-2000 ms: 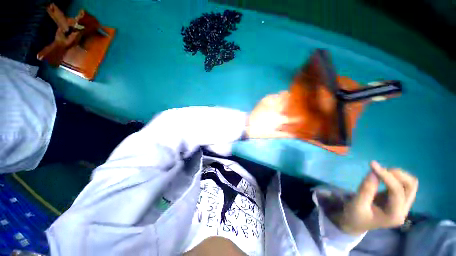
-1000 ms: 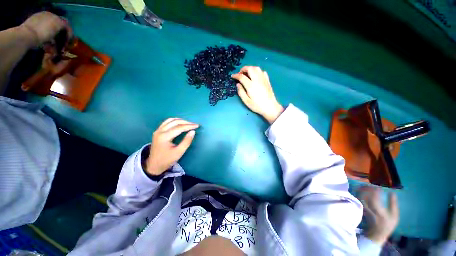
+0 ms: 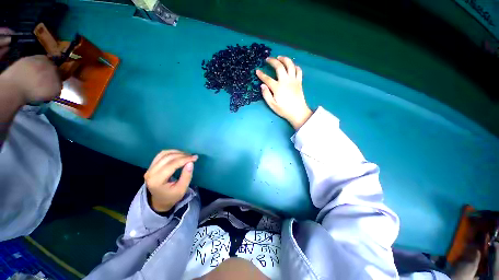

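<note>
A loose heap of tiny black parts lies on the teal-green surface in front of me. My right hand is at the heap's right edge, fingers spread and touching or just above the parts; no held part can be made out. My left hand is nearer my body, below and left of the heap, with thumb and fingertips close together. Whether a tiny part is between them cannot be told.
An orange-brown fixture stands at the left, with another person's hand over it. Another fixture is at the lower right edge, with a person's hand on it. A silvery and cream device sits at the far belt edge.
The right fixture with the black unit has moved toward the lower right edge. My right hand has opened its fingers at the heap. My left hand has drawn back slightly toward my body.
</note>
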